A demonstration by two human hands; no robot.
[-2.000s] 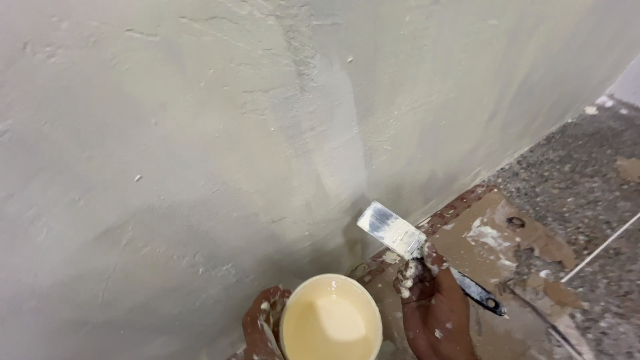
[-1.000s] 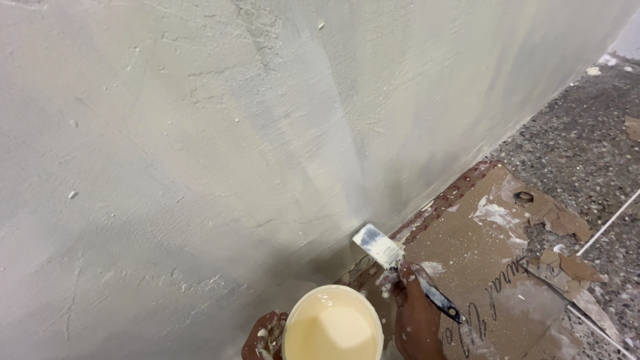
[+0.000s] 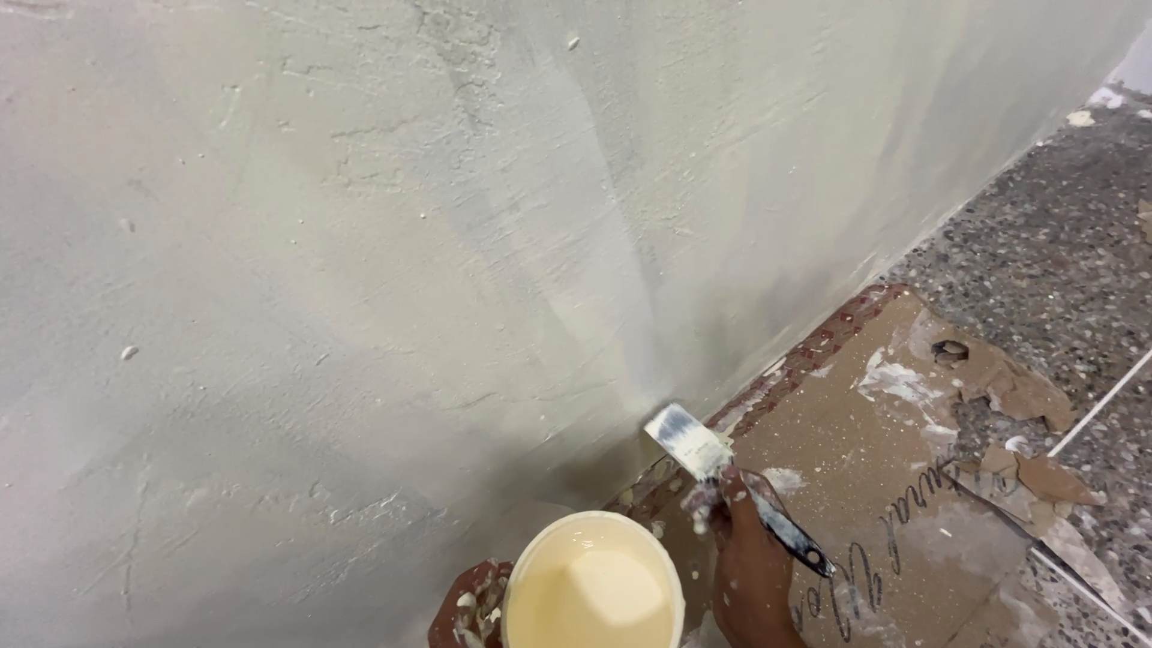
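My right hand (image 3: 751, 549) grips a flat paintbrush (image 3: 688, 441) by its dark, paint-smeared handle. The bristle end lies against or very close to the foot of the plastered wall (image 3: 405, 225), just above the cardboard's edge. At the bottom of the view, my left hand (image 3: 472, 607) holds a round white tub (image 3: 515, 576) from its left side. Pale cream paint (image 3: 594, 598) stands in the tub. White paint spots both hands. The palm of my left hand and the lower part of the tub are out of view.
Torn brown cardboard (image 3: 837, 450), splashed with white and bearing handwriting, covers the floor along the wall. Beyond it is a speckled terrazzo floor (image 3: 1062, 234). A thin white strip (image 3: 1102, 402) crosses the floor at the right, near torn paper scraps (image 3: 1048, 477).
The brush in my right hand has moved down along the wall to its foot, nearer the cardboard. My left hand still holds the tub. The view has shifted somewhat.
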